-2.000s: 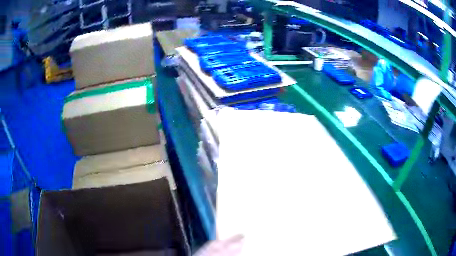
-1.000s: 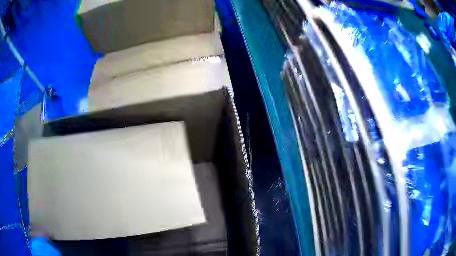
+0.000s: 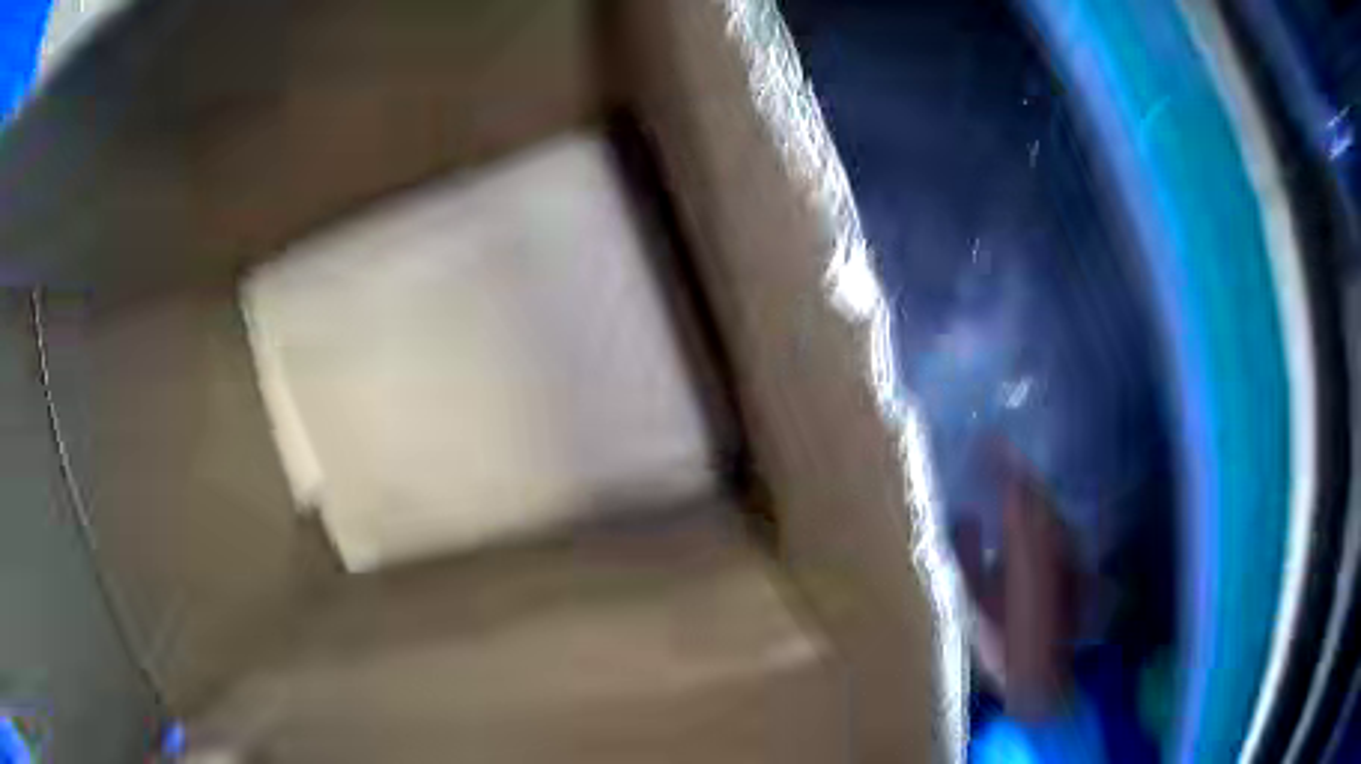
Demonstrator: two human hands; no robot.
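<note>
An open brown carton (image 3: pixel 806 403) fills the left and middle, seen from above into its inside. A pale cardboard sheet (image 3: pixel 493 343) lies low inside it, turned slightly. My right hand (image 3: pixel 1030 575) is a dark blur outside the carton's right wall, with a blue cuff below; its fingers and any hold are unclear. A small pale patch at the bottom left edge looks like part of my left hand (image 3: pixel 217 752), cut off and blurred. It is apart from the sheet.
The bench's curved blue-green edge (image 3: pixel 1194 373) runs down the right side. A dark gap (image 3: pixel 970 194) lies between it and the carton. Blue floor shows at the top left corner. The picture is strongly blurred.
The view has moved down close over the carton. The pale sheet, earlier by my left hand at the carton's mouth, now lies deeper inside. My right hand has come into view at the right.
</note>
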